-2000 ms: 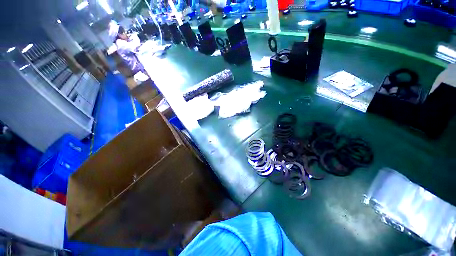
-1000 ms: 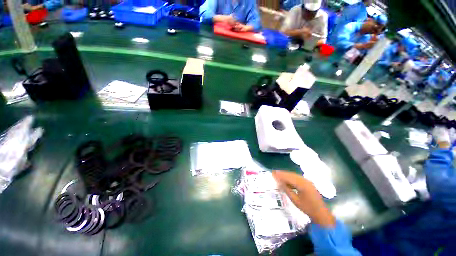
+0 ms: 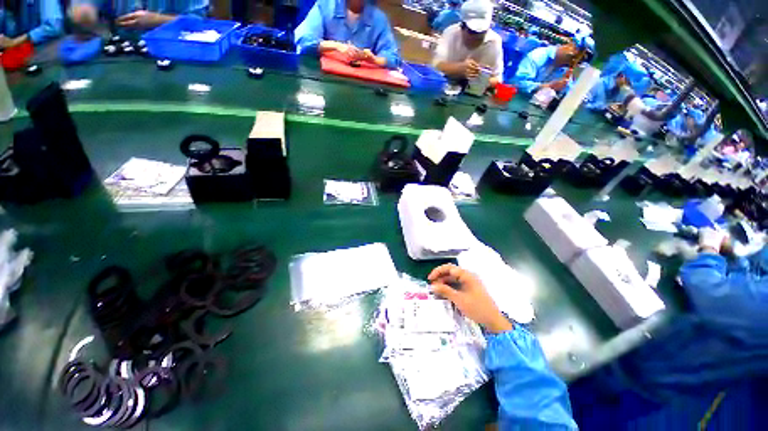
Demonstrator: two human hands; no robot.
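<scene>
My right hand point(image 3: 468, 295) reaches in from the lower right, palm down, fingers bent at the top edge of the accessory bags point(image 3: 434, 362). The frame does not show whether it grips a bag. The bags are clear and shiny with white contents and pink marks, in a loose pile. The flat bag stack point(image 3: 344, 274) lies left of them. Overlapping round white sheets point(image 3: 501, 282) lie right of my hand. The white insert pad with a dark centre hole point(image 3: 434, 220) is above them. My left hand is not in view.
Black rings point(image 3: 181, 307) are heaped at left. Open gift boxes point(image 3: 221, 178) stand in a row behind. Two long white insert blocks point(image 3: 589, 252) lie right. A neighbour's blue sleeve point(image 3: 716, 274) is at far right. Workers sit across the line.
The view has swung right from the carton to the bags, then slightly further. My right hand has come into view and stays at the bags, its fingers now nearer their top edge.
</scene>
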